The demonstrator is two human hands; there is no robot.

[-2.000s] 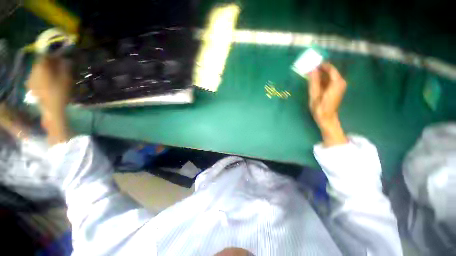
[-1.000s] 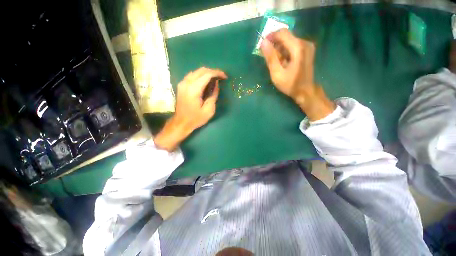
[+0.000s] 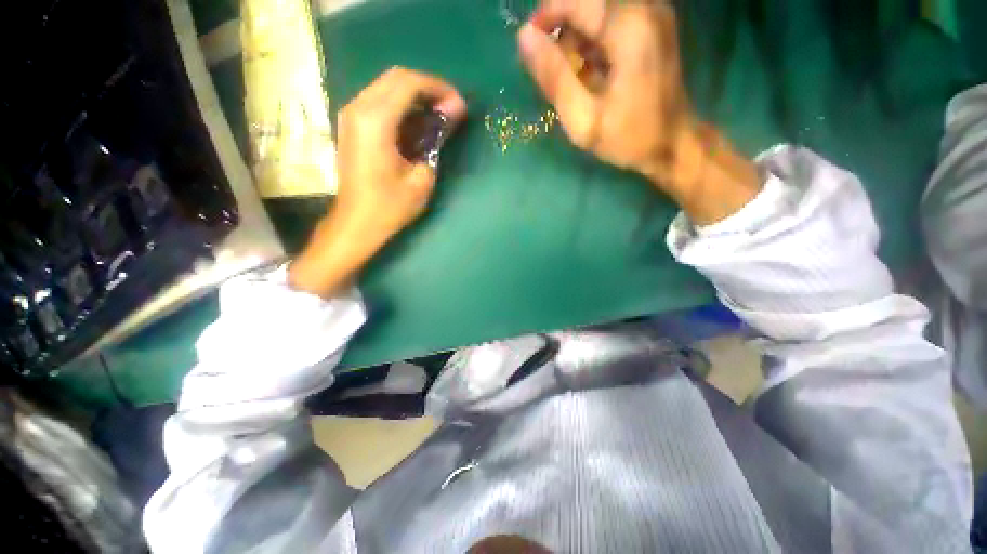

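My left hand (image 3: 384,146) is over the green mat, left of the gold pieces, with its fingers curled around a small dark module (image 3: 424,132). Tiny gold pieces (image 3: 517,127) lie scattered on the mat between my hands. My right hand (image 3: 628,92) is at the top of the view, right of and partly above the gold pieces, fingers bent together. An orange-yellow bit (image 3: 590,67) shows inside its curled fingers. The fingertips are blurred, so I cannot tell what is between them.
A glossy black blister tray (image 3: 92,141) with pockets fills the left, its pale edge (image 3: 222,130) towards me. A pale yellow strip (image 3: 287,97) lies beside it on the green mat (image 3: 487,260). Another person's pale sleeve (image 3: 961,206) is at the right edge.
My left hand came from the tray to beside the gold pieces. My right hand left the small bag, which is now hardly visible at the top. The view has shifted.
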